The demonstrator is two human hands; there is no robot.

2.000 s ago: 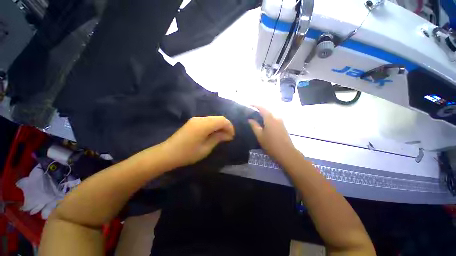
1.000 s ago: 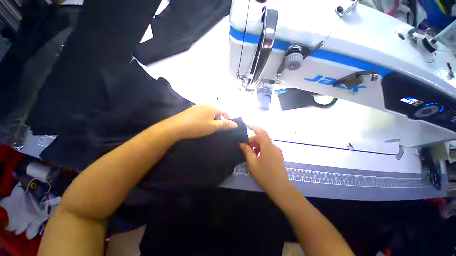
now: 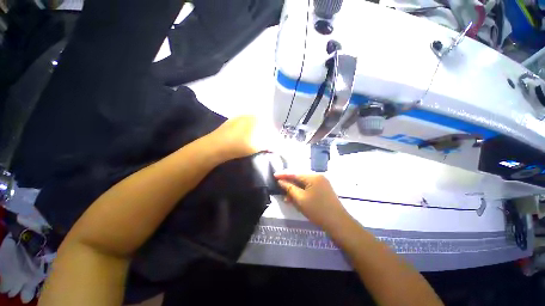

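The black garment panel (image 3: 209, 209) lies under and in front of my hands, one edge in the bright lamp spot below the machine head. My left hand (image 3: 242, 136) lies on the cloth at the left of the needle area; its fingertips are lost in glare. My right hand (image 3: 305, 190) pinches the panel's edge between thumb and fingers, just right of the lamp spot. The white sewing machine (image 3: 382, 72) with a blue stripe stands above them. The presser foot and needle are washed out by the light.
More black cloth (image 3: 113, 77) spreads over the table at left. A pale ruler tape (image 3: 388, 244) runs along the table's front edge. A dark thin line (image 3: 412, 204) lies right of the needle. White scraps (image 3: 21, 269) are at lower left.
My left hand has moved up beside the needle area, and my right hand has shifted slightly left with the cloth edge. The view has tilted, so the machine head appears lower.
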